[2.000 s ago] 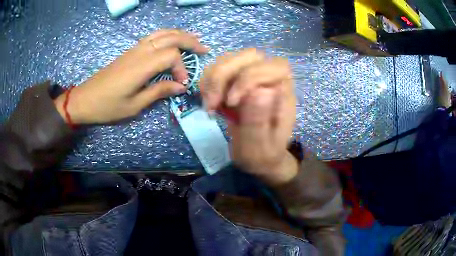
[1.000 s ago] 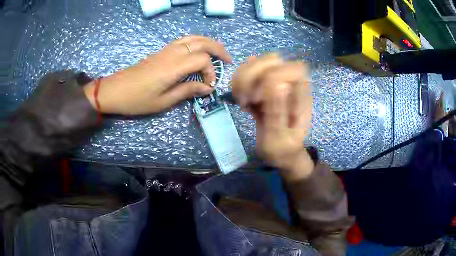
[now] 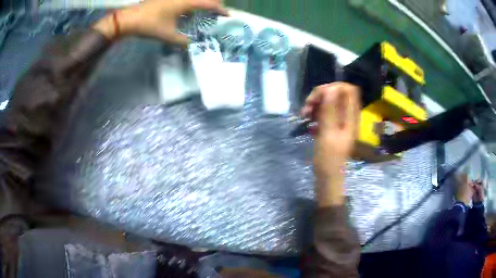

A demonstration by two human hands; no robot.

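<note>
The frame is blurred. My left hand (image 3: 157,20), at the top left, spans the grille head of a pale handheld fan (image 3: 206,68), thumb on one side and fingers on the other. Its pale handle points towards me, among other fans in a row. My right hand (image 3: 338,111) is closed in front of the yellow and black box. A small dark tool with a bit of red, apparently nippers (image 3: 300,129), sticks out from its fingers to the left.
More pale fans (image 3: 276,89) lie along the back of the silvery mat (image 3: 190,174). A black flat object (image 3: 318,68) and the screw feeder (image 3: 372,122) with a black screwdriver (image 3: 429,130) stand right. Behind runs a green conveyor (image 3: 348,24). Another person's hands (image 3: 467,191) show far right.
The view has shifted towards the conveyor. My left hand and the fan have moved from the mat's middle to the row at the back. My right hand has come away from the fan.
</note>
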